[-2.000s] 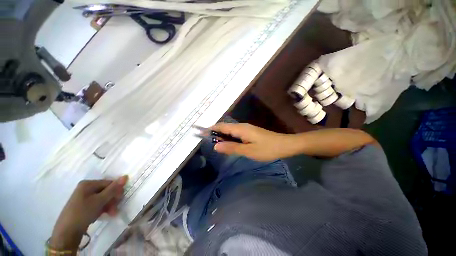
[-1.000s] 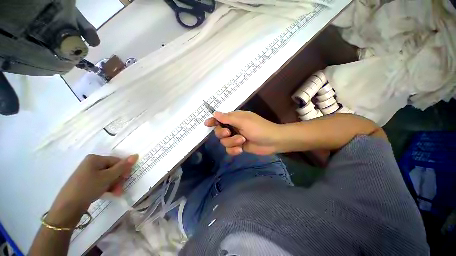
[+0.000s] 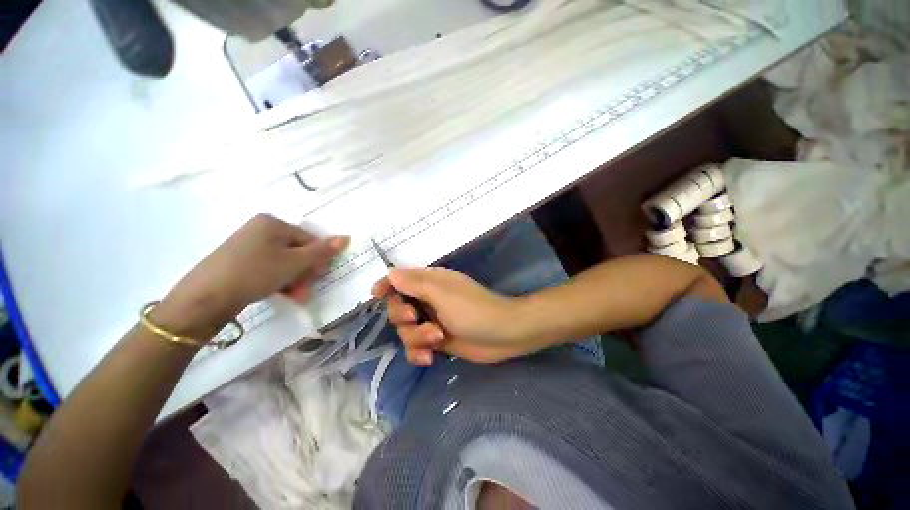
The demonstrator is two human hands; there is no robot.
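My right hand (image 3: 454, 314) is shut on dark-handled thread snips (image 3: 383, 255), whose pointed metal tip lies over the printed rule (image 3: 524, 164) near the table's front edge. My left hand (image 3: 264, 261) is over the rule to the left, thumb and fingertips pinched together. A pale strip (image 3: 307, 317) seems to hang from these fingers, blurred. More narrow strips (image 3: 351, 344) hang below the table edge onto my lap. A bundle of long off-white cut strips (image 3: 439, 105) lies on the table behind the rule. A small dark curved mark (image 3: 305, 181) shows near them.
A sewing machine's needle area (image 3: 324, 60) stands at the back left. White tape rolls (image 3: 698, 211) lie on a brown surface at the right, beside crumpled cream cloth (image 3: 823, 204). More cream cloth (image 3: 289, 428) lies below the table edge. Part of a black scissor loop shows at the top.
The view has shifted, so the machine and strips appear further right. My left hand and the snips in my right hand are now closer together. The scissors have mostly left the view.
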